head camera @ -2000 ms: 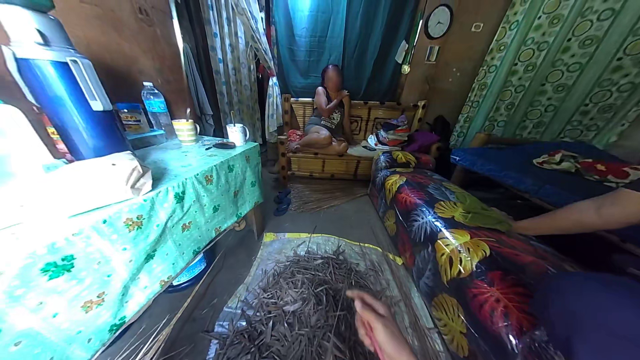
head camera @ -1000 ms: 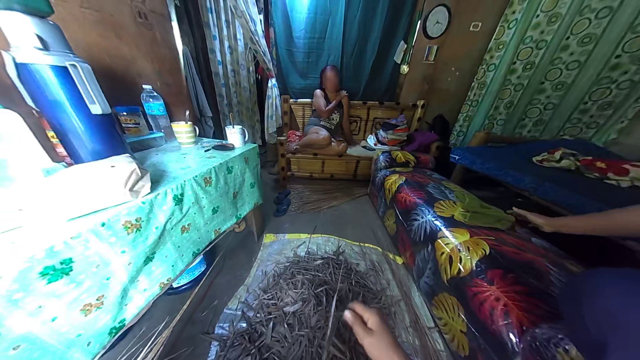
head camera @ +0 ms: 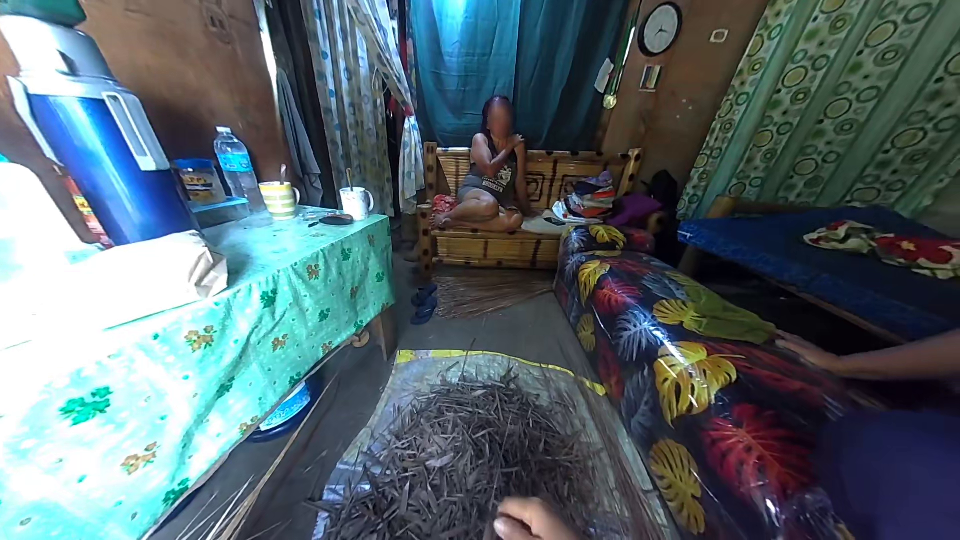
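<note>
At the bottom edge of the head view, my right hand is partly cut off, with its fingers curled. It is over the near right part of a heap of dry brown leaf strips. Whether it grips a strip or stick cannot be told. The heap lies on a pale woven plastic sheet with a yellow edge. Long thin stalks lie along the sheet's right side. My left hand is not in view.
A cloth-covered table holds mugs and a flask. At right, another person's hand rests by a green cloth on a plastic-covered, leaf-patterned cushioned seat. A person sits on a bamboo bench; slippers lie on the floor.
My right hand has moved down toward the bottom edge of the view. The other person's hand at right was lifted a second ago and now lies at the green cloth.
</note>
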